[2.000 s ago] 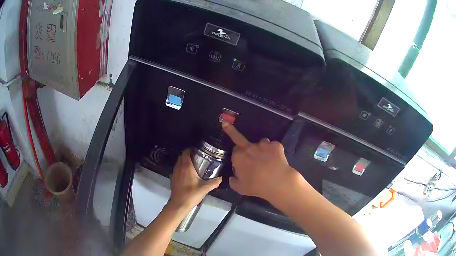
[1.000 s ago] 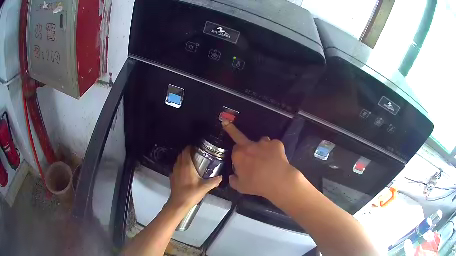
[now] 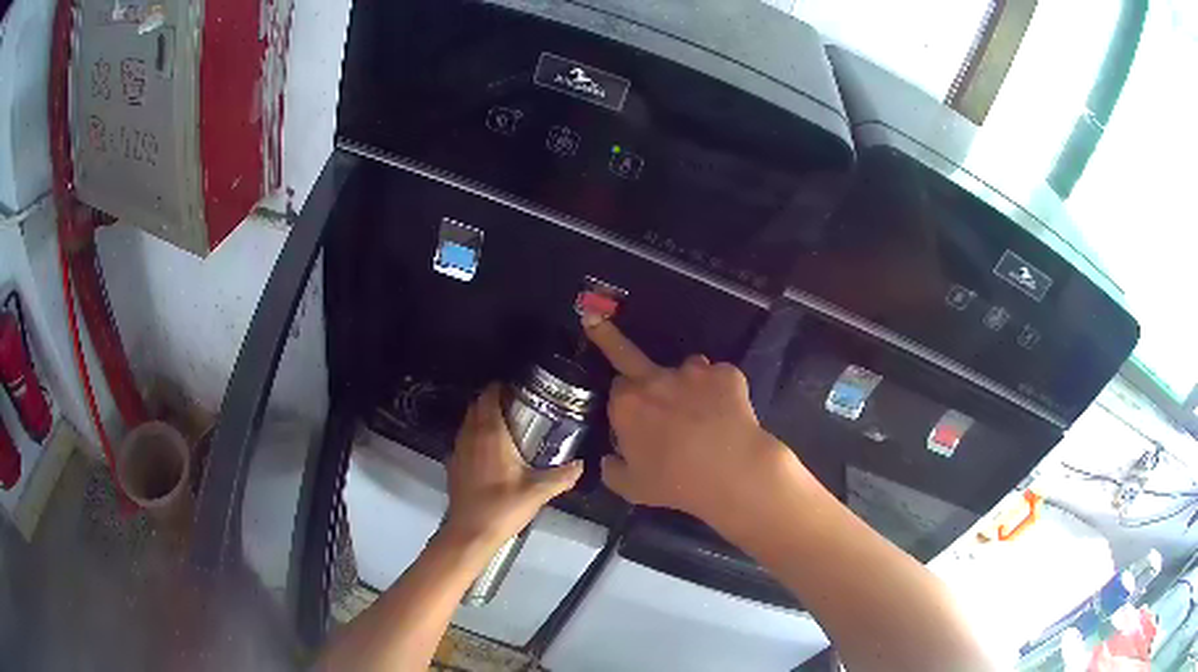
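A black-fronted water dispenser (image 3: 394, 309) stands in front of me. My left hand (image 3: 499, 479) is wrapped around a shiny steel vacuum flask (image 3: 549, 427), slightly tilted, with its open threaded neck below the red hot-water tap button (image 3: 598, 303). The tip of my right index finger touches the lower edge of that button; my right hand (image 3: 683, 427) holds nothing, its other fingers curled in beside the flask. Whether water flows is too dark to tell.
A second dispenser (image 3: 907, 282) adjoins on the right. A dark open door (image 3: 263, 355) sticks out at the left. A grey and red wall box (image 3: 138, 118) hangs upper left, with a bucket (image 3: 155, 466) on the floor below. Bottles (image 3: 1130, 584) show lower right.
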